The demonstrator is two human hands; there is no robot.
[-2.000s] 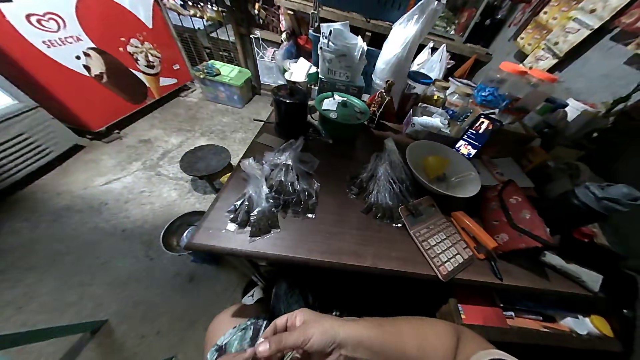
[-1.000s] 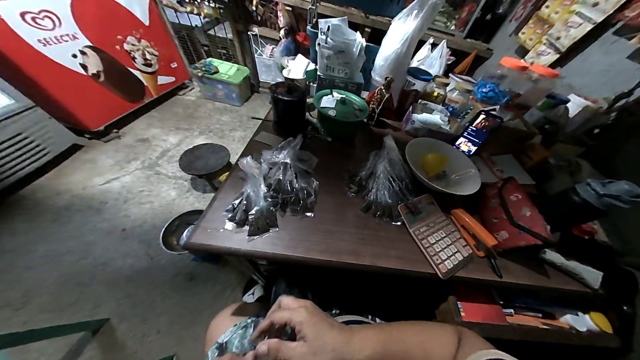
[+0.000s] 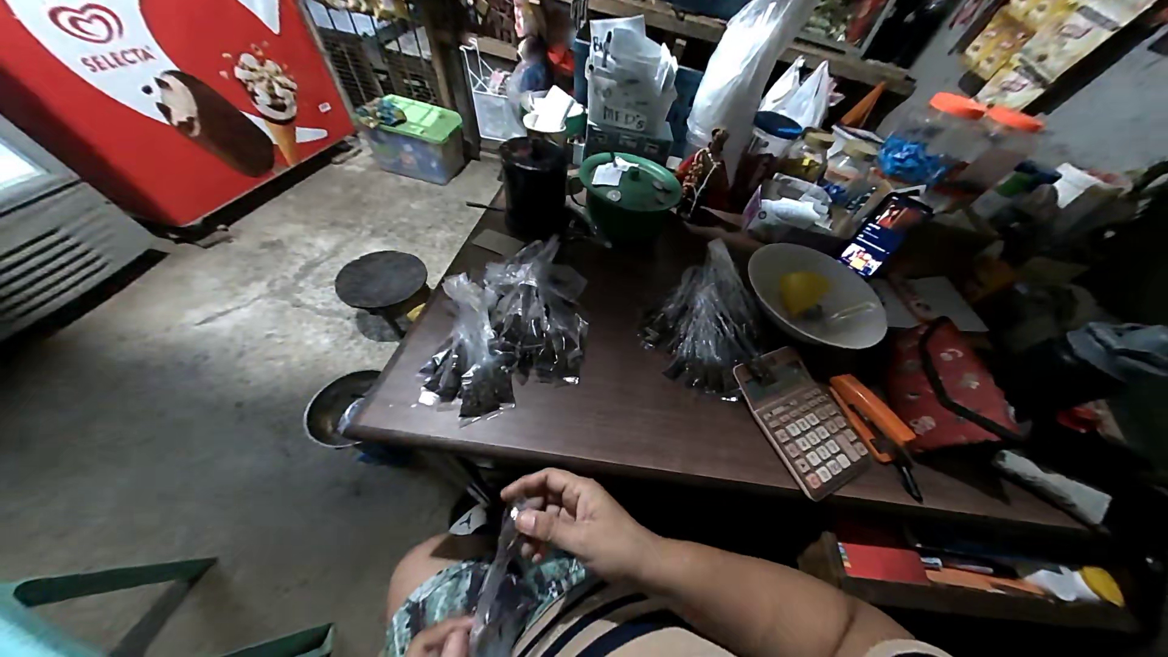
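Observation:
Over my lap, my right hand (image 3: 570,518) pinches the upper end of a clear plastic bag (image 3: 497,579) between thumb and fingers. Lower down, at the bottom edge of the view, my left hand (image 3: 444,636) grips the same bag; most of that hand is cut off. On the brown table, small clear bags with dark contents (image 3: 538,319) lie in a bunch at the left. Another bunch of such bags (image 3: 707,324) rests to the right, beside a white bowl (image 3: 853,330) holding a yellow thing.
A calculator (image 3: 808,429), an orange stapler (image 3: 867,415) and a red patterned pouch (image 3: 944,388) lie at the table's right. Behind stand a green lidded pot (image 3: 631,196), a dark container (image 3: 535,187) and a lit phone (image 3: 881,233). An open drawer (image 3: 976,593) juts out below; a round stool (image 3: 381,279) is left.
My right hand has risen from my lap and its fingers have opened out around the bag's upper end. The clear bag now shows stretched between my hands. The bunches on the table have not moved.

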